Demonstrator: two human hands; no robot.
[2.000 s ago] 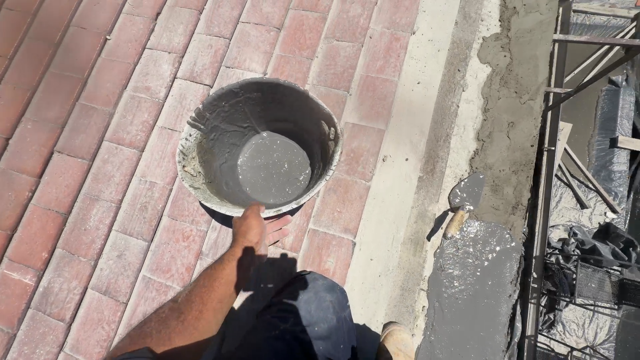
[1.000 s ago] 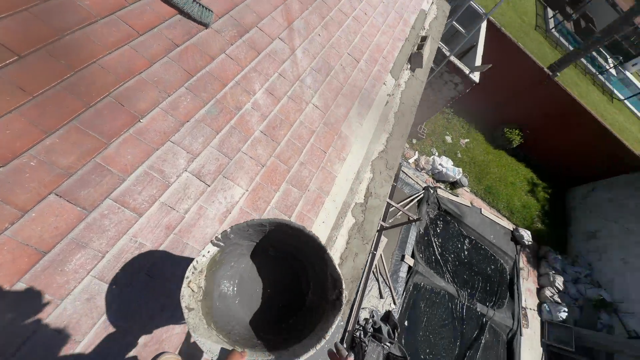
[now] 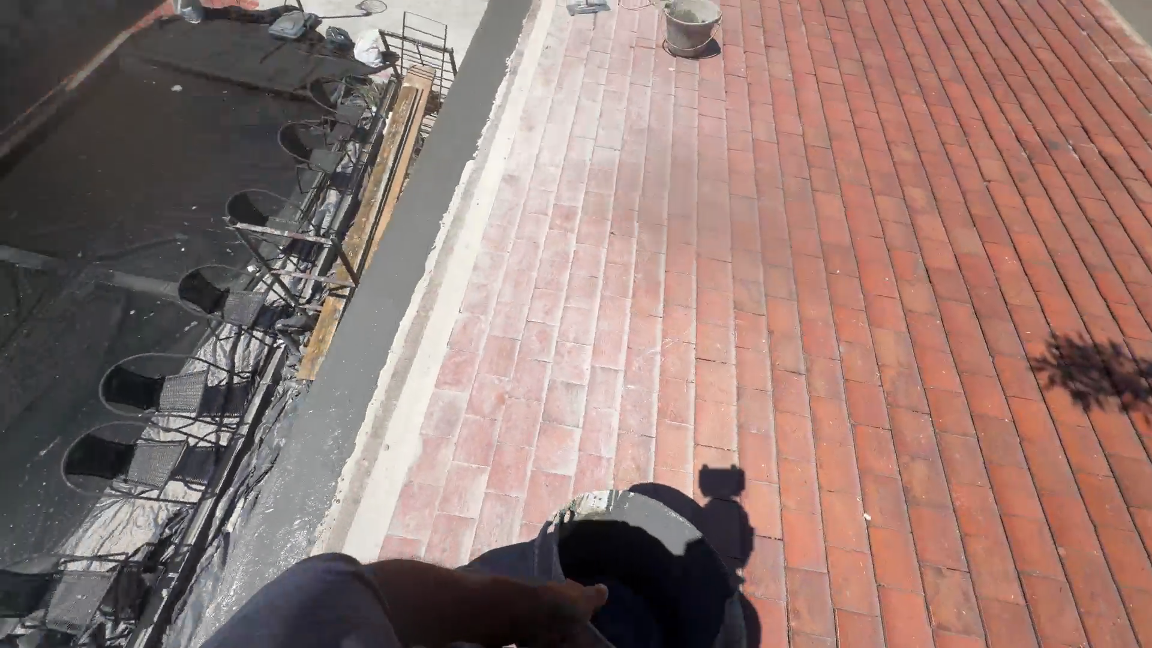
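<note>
At the bottom of the head view is a round bucket (image 3: pixel 670 522), its lit inner wall coated grey and its lower inside in deep shadow. My left hand (image 3: pixel 576 607) grips its left rim, thumb over the inside; the other fingers are hard to make out. My forearm reaches in from the lower left, beside dark cloth. My right hand is out of view. Left of the bucket, a smooth grey mortar strip (image 3: pixel 387 234) runs along the roof edge, beside a pale band (image 3: pixel 450 297) that borders the red clay tiles (image 3: pixel 720 315).
A second bucket (image 3: pixel 691 31) stands far up the tiles, near a small flat object (image 3: pixel 588 6). Beyond the left edge are wooden planks (image 3: pixel 373 216), a metal frame (image 3: pixel 288 247), dark sheeting (image 3: pixel 135 198) and several round-backed chairs (image 3: pixel 135 382) at a lower level.
The view has swung round widely along the roof. My left hand was at the bucket's near rim two seconds ago and now grips its left rim. The trowel seen on the mortar then is out of view.
</note>
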